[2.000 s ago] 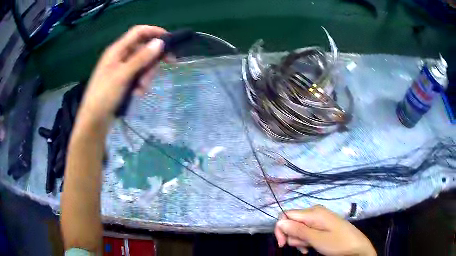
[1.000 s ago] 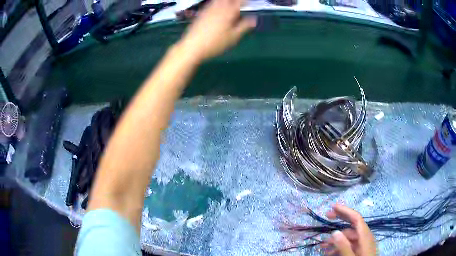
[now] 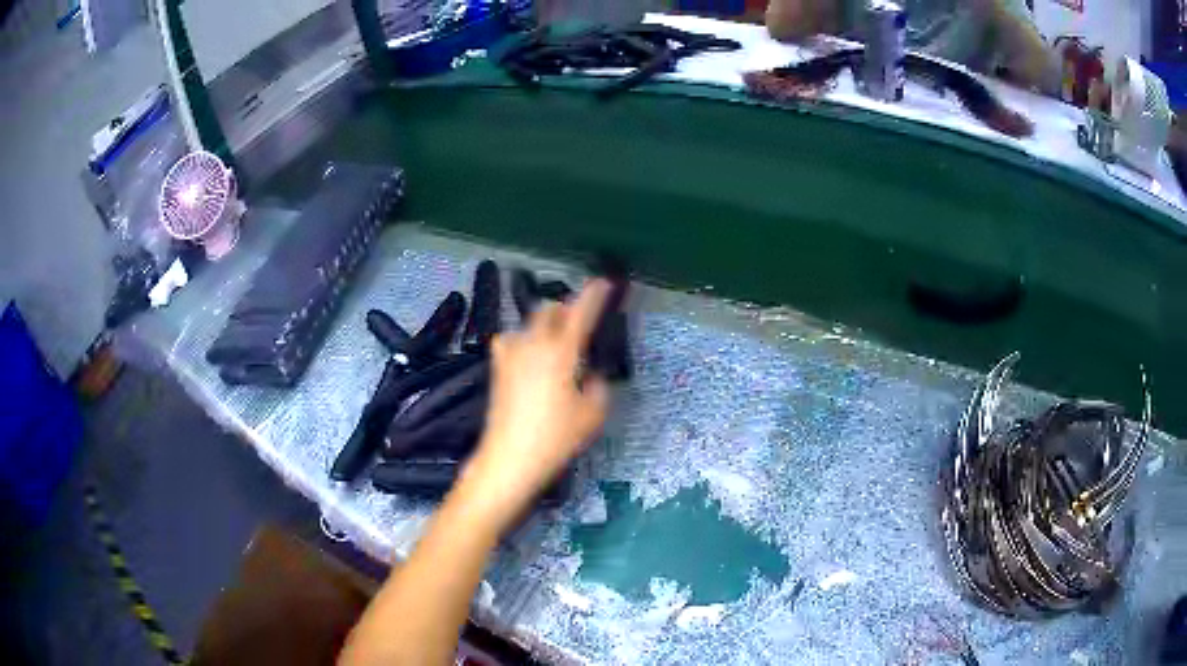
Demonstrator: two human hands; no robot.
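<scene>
My left hand (image 3: 540, 390), blurred, is over the right part of a loose pile of black sleeves (image 3: 436, 410) on the bench. Its fingers are at an upright dark sleeve at the pile's right edge; whether they grip it cannot be told. The hand and forearm hide part of the pile. My right hand is not in view. A tangled nest of shiny curved steel bands (image 3: 1041, 514) lies at the right.
A long black block (image 3: 313, 273) lies left of the pile, with a small pink fan (image 3: 202, 202) beyond. A green channel (image 3: 781, 221) runs behind the bench (image 3: 846, 429), holding a dark curved piece (image 3: 966, 302). A person's arms and a can (image 3: 883, 52) are opposite.
The view has swung left. My left hand has come from over the green channel to the sleeve pile. Earlier it held a dark sleeve. My right hand, the thin wires and the spray can have left view.
</scene>
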